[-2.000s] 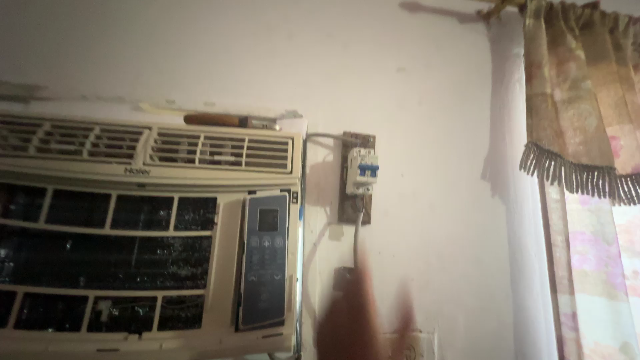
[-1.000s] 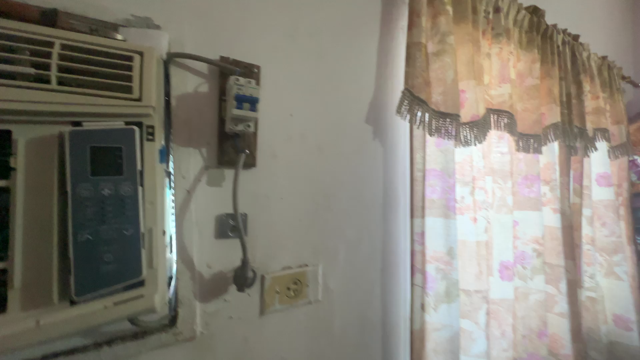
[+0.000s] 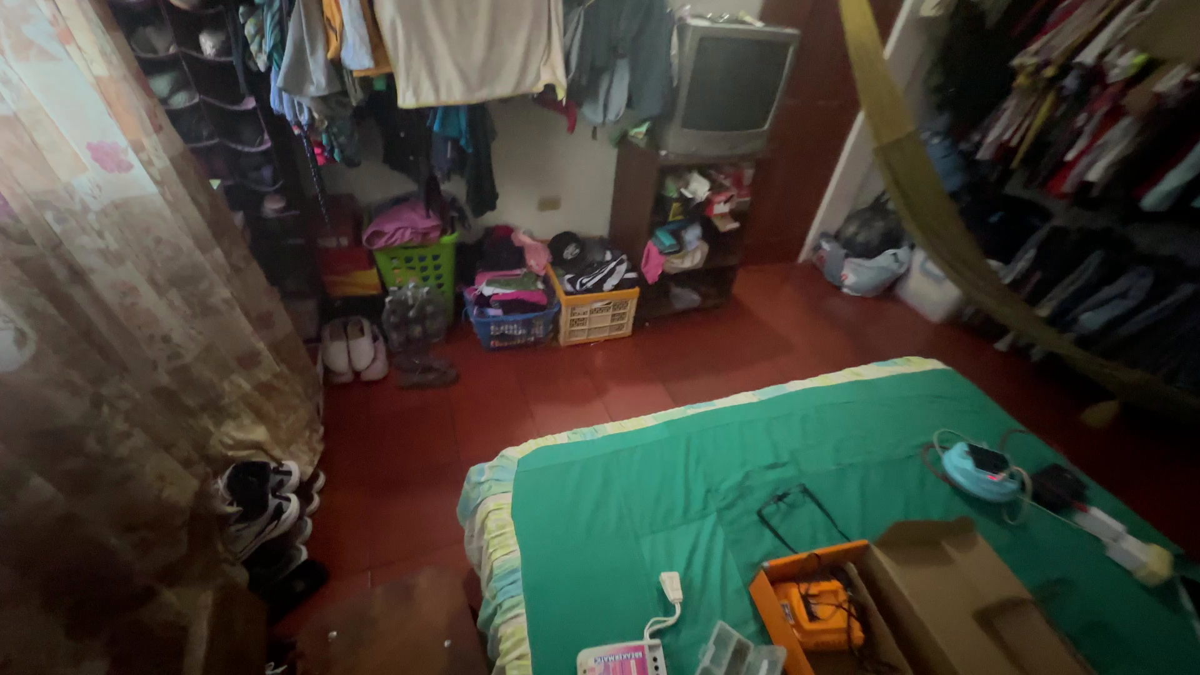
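Observation:
Neither of my hands shows in the view now. Below me is a bed with a green sheet [image 3: 637, 469]. On it lie an open cardboard box [image 3: 975, 591] with an orange battery charger [image 3: 820, 614] and dark cables inside, and a pair of eyeglasses [image 3: 802, 516]. Beside the box are a clear plastic case [image 3: 741, 652] and a white device with a plug on a short cord [image 3: 623, 658]. A light-blue round object [image 3: 980, 473] with coiled cable sits near the bed's right side.
A wooden surface [image 3: 389, 623] stands left of the bed, with shoes [image 3: 267, 516] near the floral curtain [image 3: 141, 281]. Laundry baskets [image 3: 600, 317], a shelf unit with a television [image 3: 736, 89] and hanging clothes line the far wall. A hammock strip [image 3: 928, 206] hangs at the right.
The view has swung from the wall with the air conditioner, breaker and outlet to the bed and room. A blurred hand, seen two seconds ago near the breaker, is out of view.

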